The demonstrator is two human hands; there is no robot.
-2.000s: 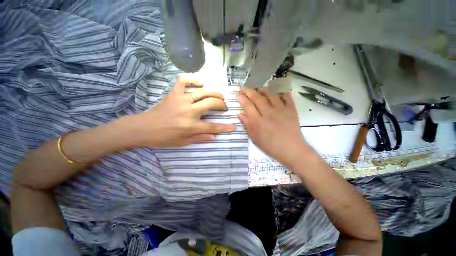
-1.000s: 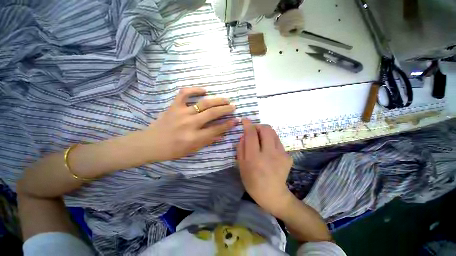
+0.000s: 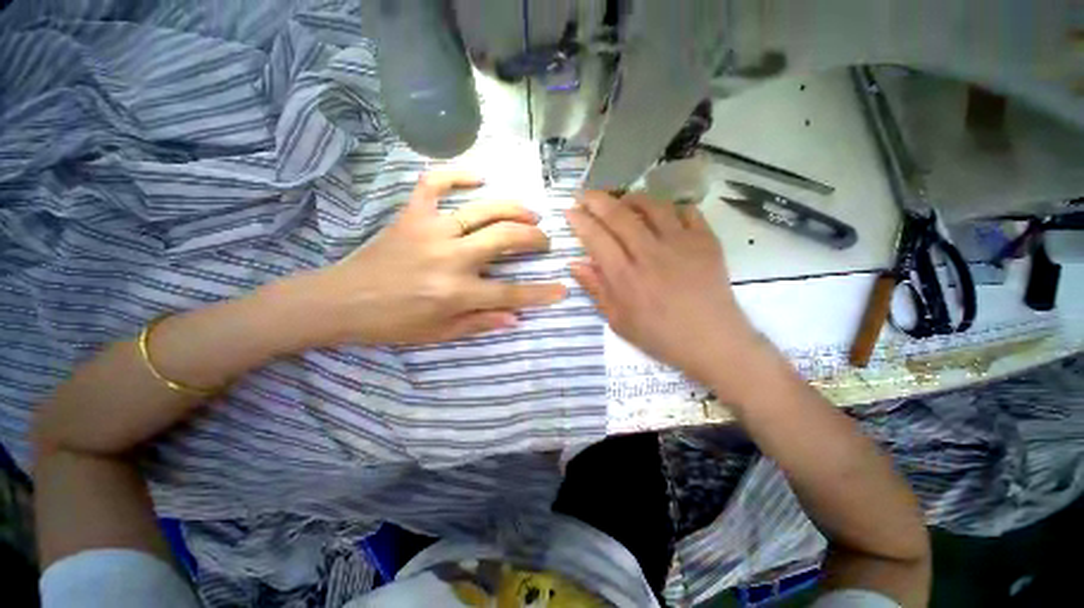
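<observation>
The striped garment piece (image 3: 476, 398) lies flat in front of the sewing machine (image 3: 434, 89) and bunches up on the left. My left hand (image 3: 446, 267) lies spread on the cloth, fingers pointing right, just short of the needle area. My right hand (image 3: 654, 279) rests at the cloth's right edge, with fingertips on the folded edge (image 3: 577, 285). The presser foot (image 3: 553, 160) is just beyond my fingertips, partly hidden by the machine head and glare. Whether the fingers pinch the cloth is not visible; both hands press on it from above.
Thread snips (image 3: 791, 216) and a thin dark rod-like tool (image 3: 773, 170) lie right of my right hand. Black-handled shears (image 3: 931, 279), an orange-brown handled tool (image 3: 873, 321) and a small black object (image 3: 1042, 279) lie farther right. Striped cloth (image 3: 987, 445) hangs below the table edge.
Since one second ago, my right hand has moved forward to the cloth's edge near the presser foot, and my left hand is closer to the needle. The view has shifted, showing more machine head.
</observation>
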